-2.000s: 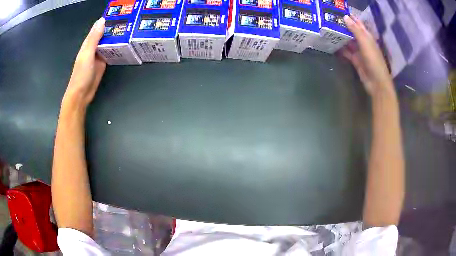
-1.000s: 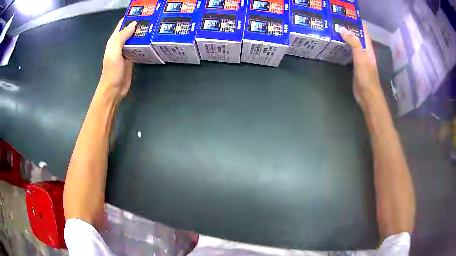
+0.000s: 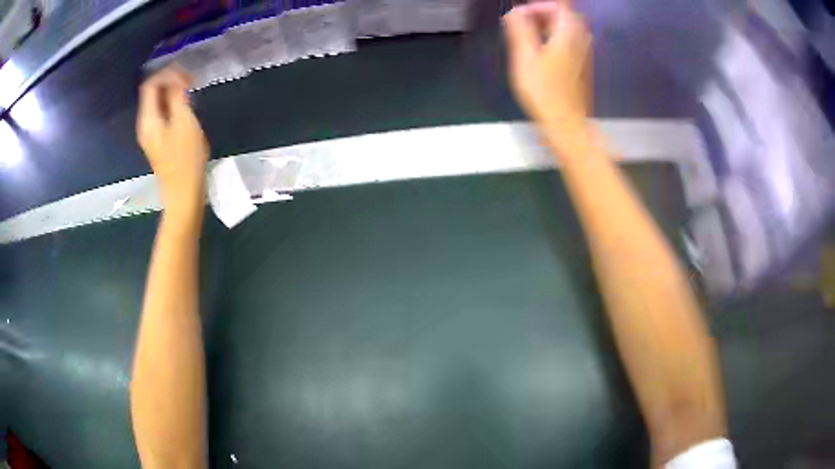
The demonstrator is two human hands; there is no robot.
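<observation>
A row of cartons (image 3: pixel 311 35) lies across the top left of the view, blurred and cut off by the edge. Their pale ends face me and a little blue and red shows above. My left hand (image 3: pixel 172 119) is at the left end of the row with its fingers curled; blur hides whether it touches a carton. My right hand (image 3: pixel 552 64) is near the top edge, right of the visible row, with its fingers bent. No thing shows clearly in it.
A white strip (image 3: pixel 412 158) runs across the dark green table (image 3: pixel 412 302). A torn white paper piece (image 3: pixel 232 194) lies at the strip beside my left wrist. Blurred pale stacked shapes (image 3: pixel 764 156) stand at the right. A red thing (image 3: pixel 26 453) shows at the bottom left corner.
The view has shifted forward over the table and the strip now shows. The cartons sit higher and farther left in view. My right hand no longer shows against the end carton.
</observation>
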